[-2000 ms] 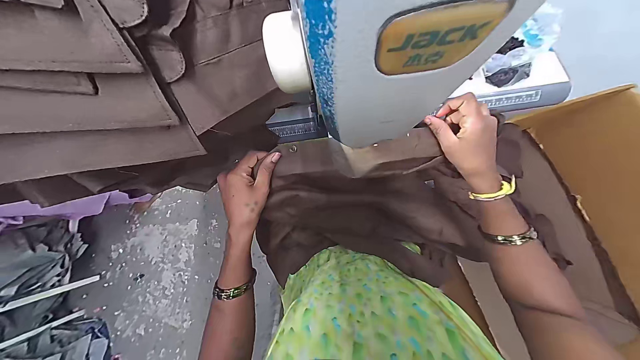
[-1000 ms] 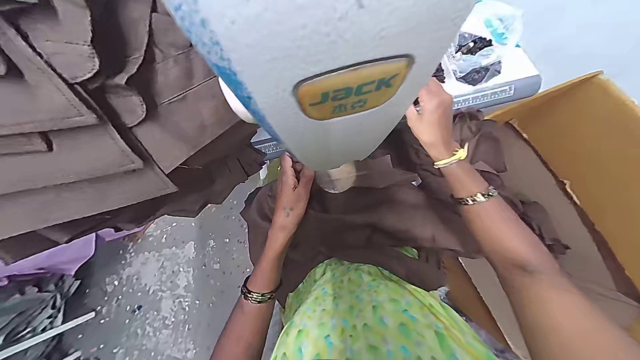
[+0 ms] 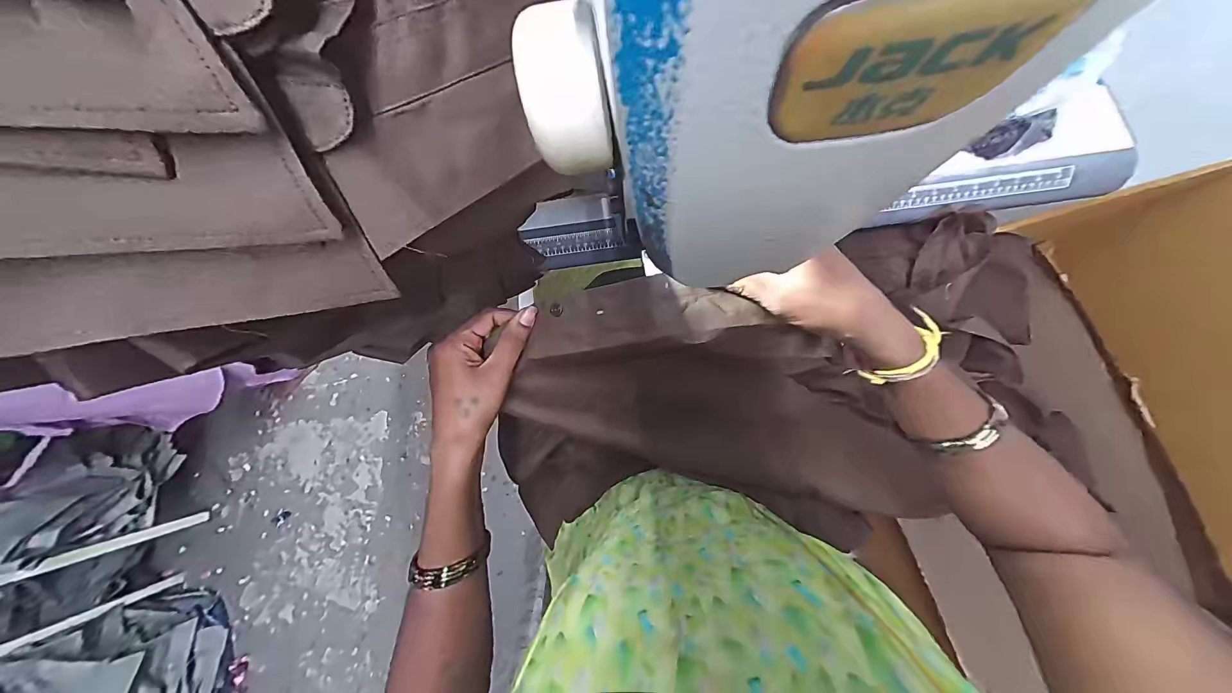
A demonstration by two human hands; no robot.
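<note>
The head of a Jack sewing machine point(image 3: 731, 192), white and blue with a white knob point(image 3: 561, 87), stands over a brown fabric garment point(image 3: 674, 395). Between thumb and index finger, my left hand point(image 3: 476, 380) pinches the edge of its band, beside a small round button point(image 3: 555, 310). On the other side of the machine head, my right hand point(image 3: 818, 294) is at the same band; its fingertips are partly hidden by the machine, so its grip is unclear. The garment hangs down over my lap.
Stacked brown garment pieces point(image 3: 144, 207) lie at the left, above purple cloth point(image 3: 125, 399) and grey bundled fabric point(image 3: 87, 549). A cardboard box point(image 3: 1155, 279) stands at the right. Behind the machine, a white surface with a printed scale point(image 3: 982, 188) holds a plastic bag with dark pieces.
Two seconds ago my right hand pinched the band's edge farther from the machine head; now its fingers are beside the head. The view has swung across and back.
</note>
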